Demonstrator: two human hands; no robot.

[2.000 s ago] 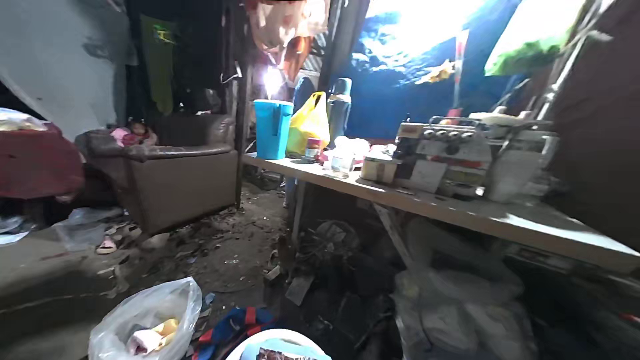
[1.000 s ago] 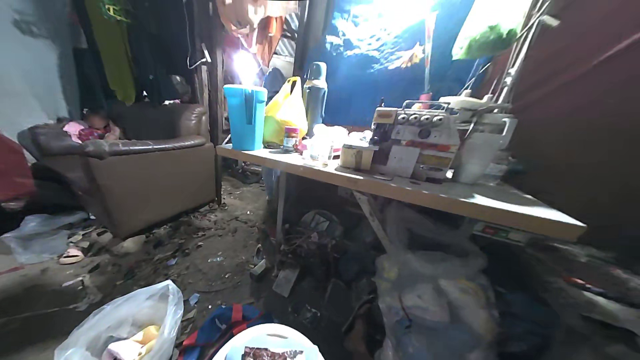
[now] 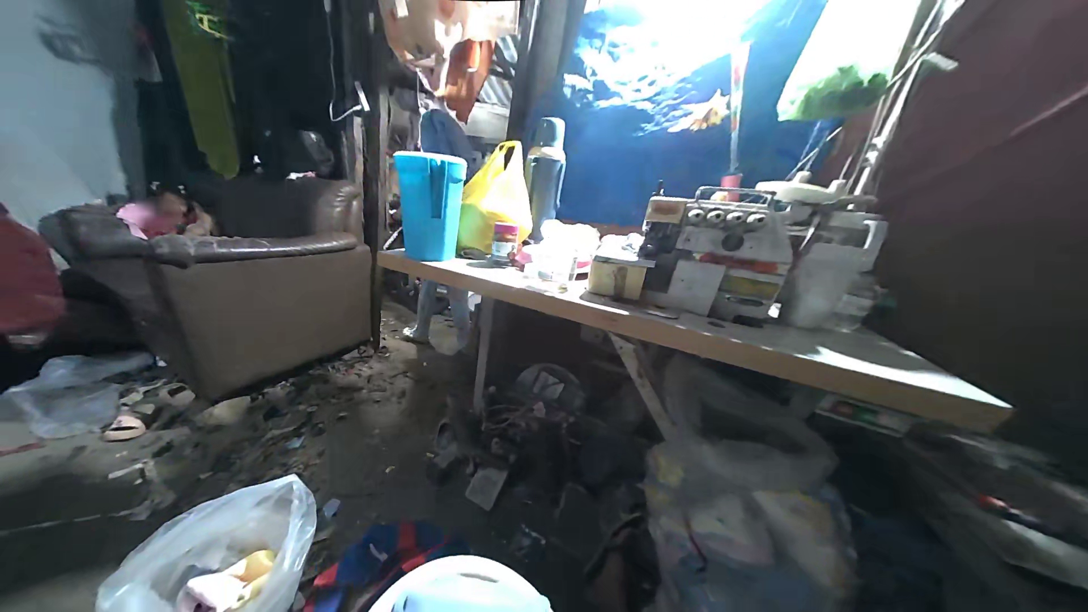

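Neither of my hands is in view. At the bottom edge shows part of a round white container (image 3: 463, 582), its lower part cut off. Left of it a clear plastic bag (image 3: 280, 518) stands open on the floor with pale and yellow cloth pieces inside. Dark blue and red cloth (image 3: 378, 552) lies between the two. On the wooden table (image 3: 765, 361) stands an overlock sewing machine (image 3: 722, 263). Farther left on the table are a blue plastic pitcher (image 3: 429, 208), a yellow plastic bag (image 3: 501, 195), a vacuum flask (image 3: 546, 174) and a small jar with a dark pink lid (image 3: 505, 241).
A brown leather armchair (image 3: 272, 314) stands at the left, with a person (image 3: 166, 215) in pink on it. Debris and a sandal (image 3: 124, 427) lie on the dirt floor. Under the table are a large filled plastic bag (image 3: 748, 527), a slanted table leg (image 3: 642, 382) and dark clutter.
The dark patterned item seen a second ago over the white container at the bottom edge no longer shows. The view has shifted slightly.
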